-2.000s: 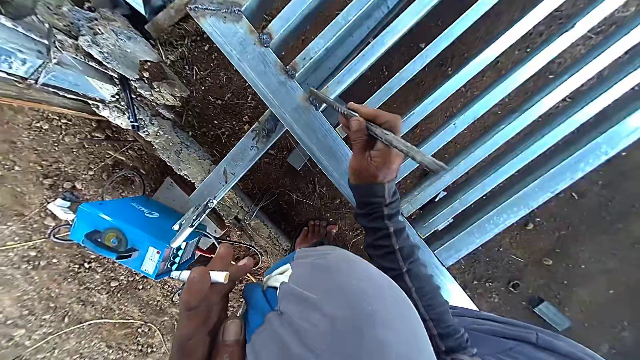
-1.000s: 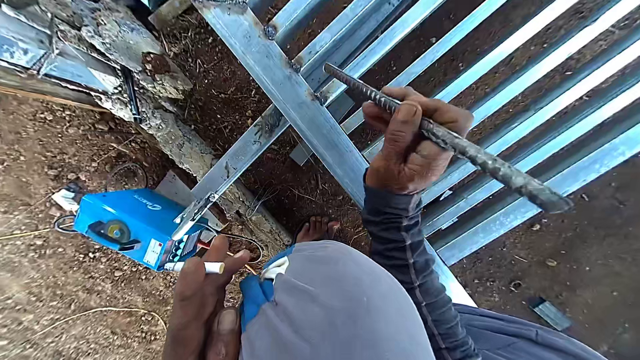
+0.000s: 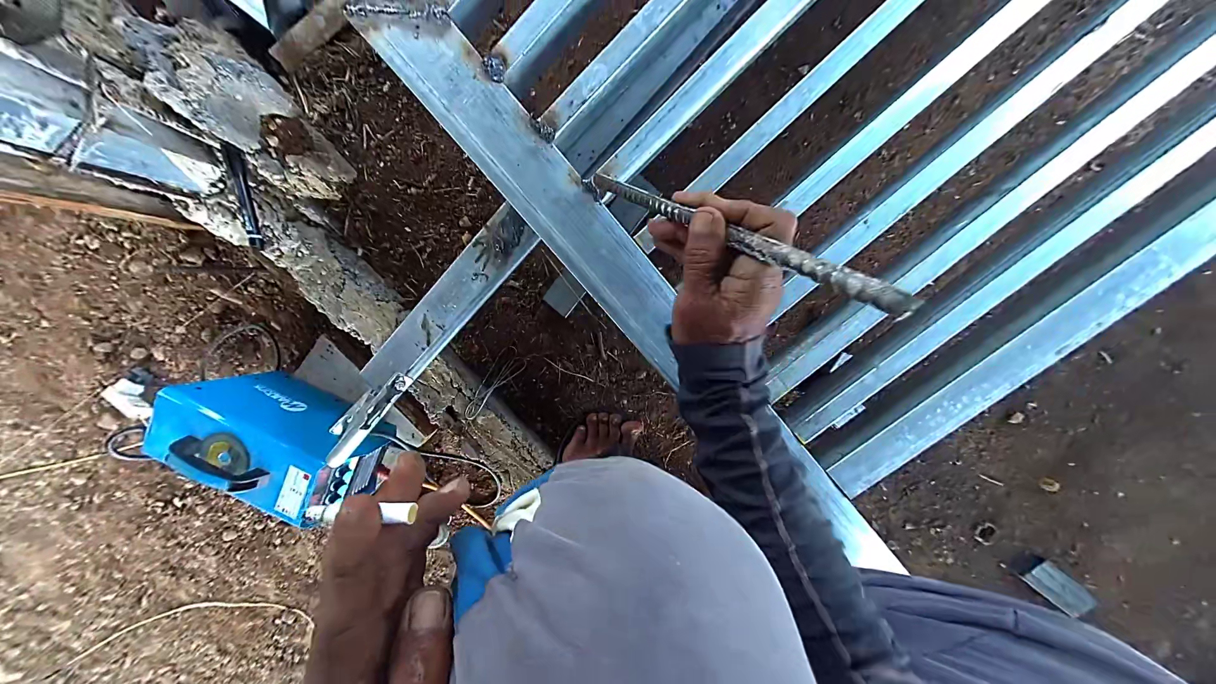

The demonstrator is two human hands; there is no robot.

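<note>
My right hand (image 3: 731, 266) grips a ribbed steel rebar rod (image 3: 817, 269). The rod's thin end touches or nearly touches a weld spot where a slat meets the galvanized frame bar (image 3: 551, 204); its thick end points right. Dark weld beads (image 3: 495, 67) mark other joints along that bar. At the lower left, my left hand (image 3: 380, 560) holds a cigarette (image 3: 397, 513) between its fingers. Just beyond it stands a blue welding machine (image 3: 256, 427) with a black handle.
Parallel metal slats (image 3: 912, 199) fill the upper right. A diagonal metal bar (image 3: 446, 304) passes under the frame toward the welder. A rough concrete edge (image 3: 332, 275) runs at left. My bare foot (image 3: 600, 437) is below the frame. A short metal offcut (image 3: 1056, 584) lies lower right.
The rod was raised off the frame a second ago; now its thin end is back down at the joint. My left hand still holds the cigarette.
</note>
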